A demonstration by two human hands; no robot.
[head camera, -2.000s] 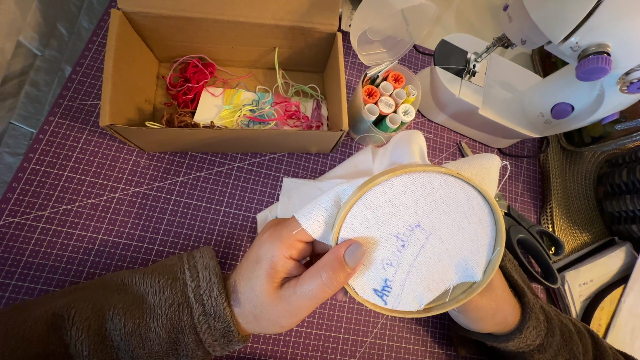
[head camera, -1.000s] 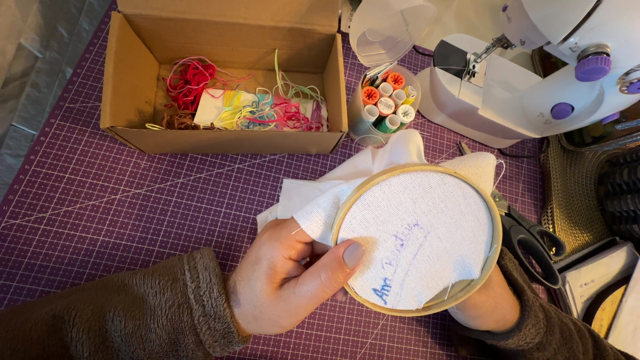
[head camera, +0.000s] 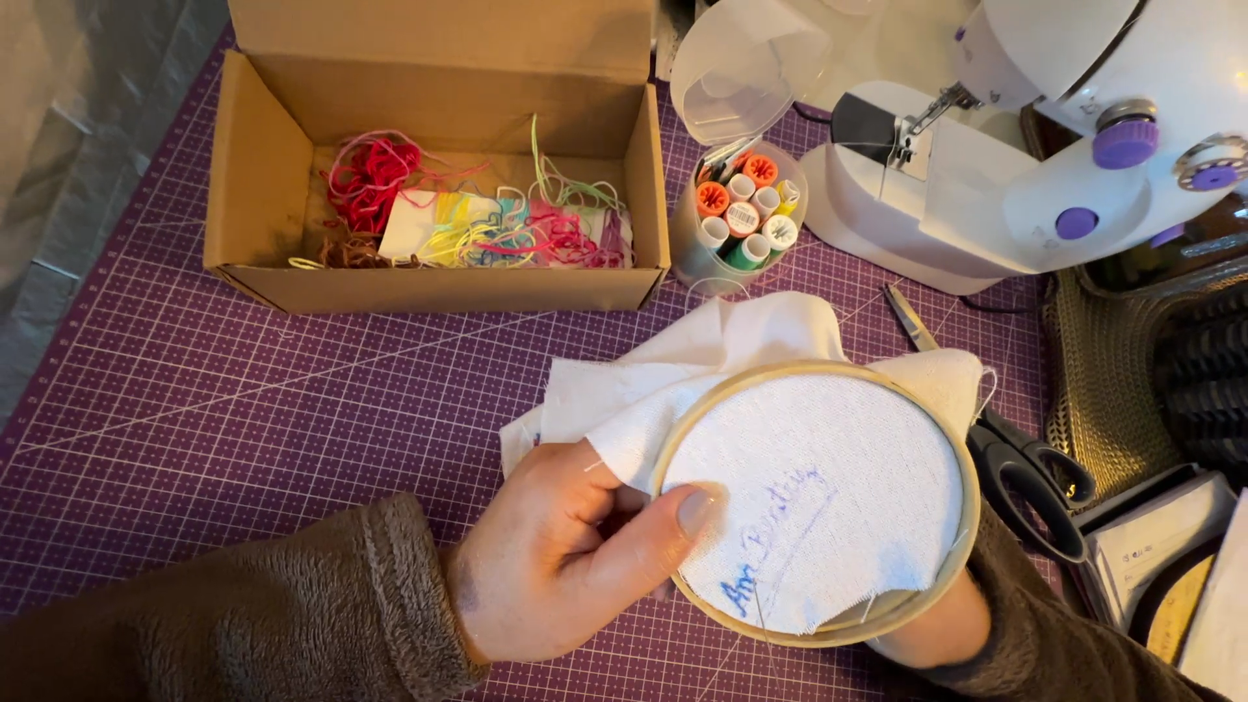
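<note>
My left hand grips the left rim of a round embroidery hoop, its thumb on top of the white cloth stretched in it. The cloth bears handwriting in blue and a drawn line; part of the lettering looks stitched. A thin needle pokes up through the cloth at the lower left, by the lettering. My right hand is under the hoop's lower right side, its fingers hidden, so what they hold does not show. Loose cloth spreads out behind the hoop, and the cloth's edge leaves a small gap at the hoop's bottom.
A cardboard box with tangled embroidery threads stands at the back left on a purple cutting mat. Beside it are a tub of thread spools and a white sewing machine. Black-handled scissors lie right of the hoop, near papers.
The needle now shows standing up from the cloth near the lettering. My left hand and the hoop have hardly moved.
</note>
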